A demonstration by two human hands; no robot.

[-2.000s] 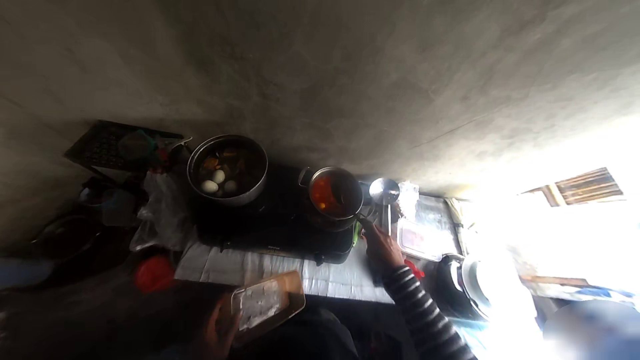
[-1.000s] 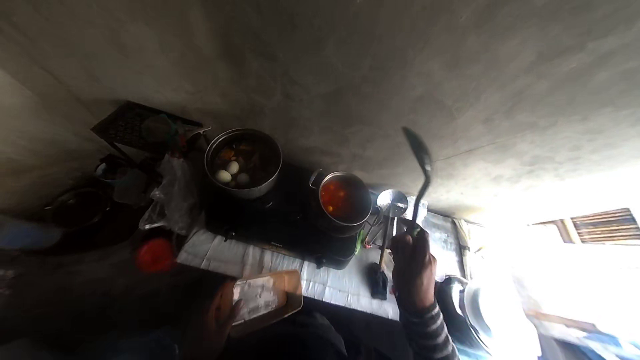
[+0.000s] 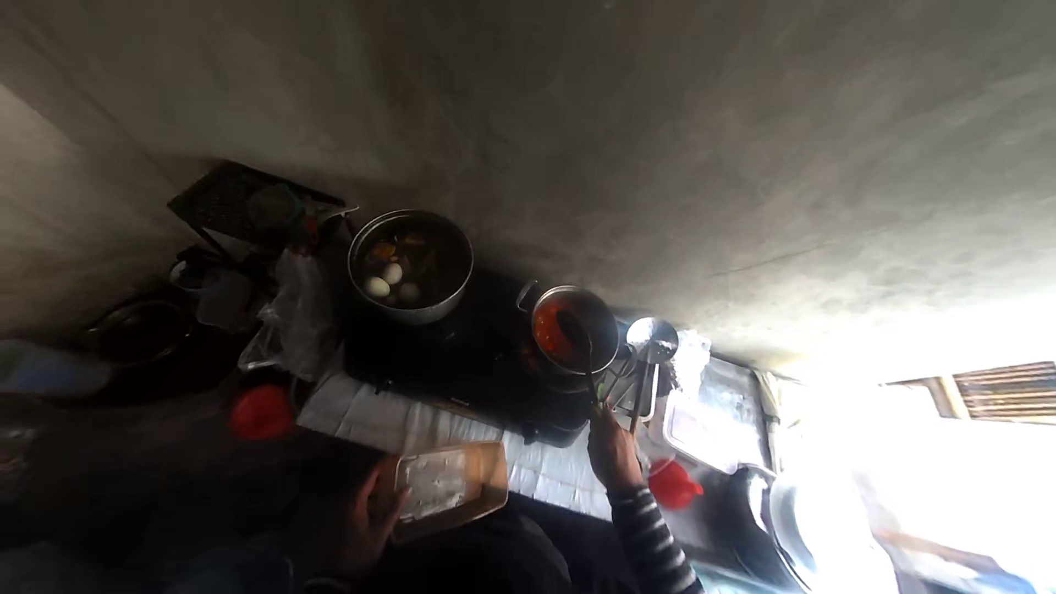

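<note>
My right hand (image 3: pixel 613 450), below a striped sleeve, grips the handle of a dark ladle (image 3: pixel 575 330). The ladle's head is in a metal pot (image 3: pixel 612 323) of red soup or sauce on the right side of a black gas stove (image 3: pixel 462 363). My left hand (image 3: pixel 375 511) holds a brown paperboard food tray (image 3: pixel 487 478) with a whitish inside, in front of the stove. On the stove's left side stands a larger pot (image 3: pixel 412 315) with whole eggs (image 3: pixel 378 287) and other food in dark liquid.
Right of the stove lie a round metal strainer or ladle (image 3: pixel 652 338), a clear plastic container (image 3: pixel 709 429) and a red plastic vessel (image 3: pixel 675 484). On the left are a plastic bag (image 3: pixel 297 322), a red object (image 3: pixel 261 412) and a dark rack (image 3: pixel 239 198). A concrete wall (image 3: pixel 536 148) rises behind.
The ladle, held up above the counter right of the pot one second ago, is now down in the red pot. My left hand still holds the tray.
</note>
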